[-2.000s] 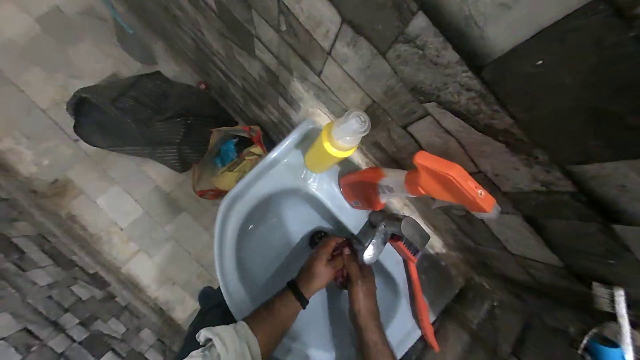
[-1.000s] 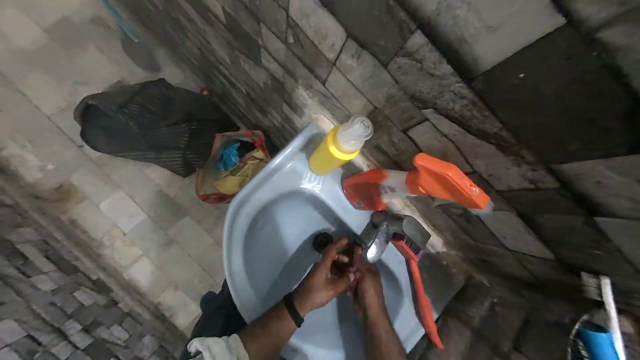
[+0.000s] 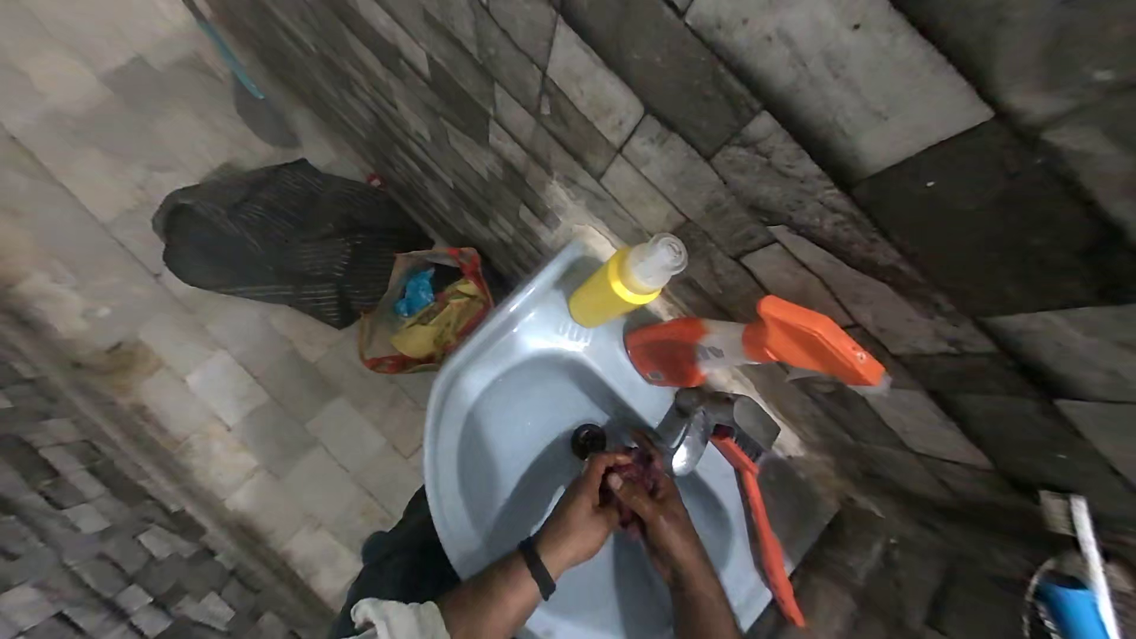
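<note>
Both my hands are together over the light blue washbasin (image 3: 497, 444), just below the metal tap (image 3: 697, 435). My left hand (image 3: 586, 515), with a dark band on its wrist, presses against a dark reddish wet thing (image 3: 635, 479), perhaps cloth. Around the same thing curl the fingers of my right hand (image 3: 661, 519). The black drain hole (image 3: 588, 440) lies beside my fingertips. A red-handled brush (image 3: 759, 524) rests along the basin's right rim, its bristles by the tap. On the back ledge stand a yellow bottle (image 3: 612, 293) with a clear cap and an orange spray bottle (image 3: 674, 351).
Stone-tiled wall (image 3: 799, 177) rises right behind the basin. On the tiled floor at left lie a dark bag (image 3: 275, 240) and an open bag (image 3: 377, 342) holding blue and yellow items. A blue container (image 3: 1069, 608) with a white-handled brush (image 3: 1092, 559) sits at lower right.
My hands stay together by the tap, and their fingers have shifted around the reddish thing, which now shows more plainly between them.
</note>
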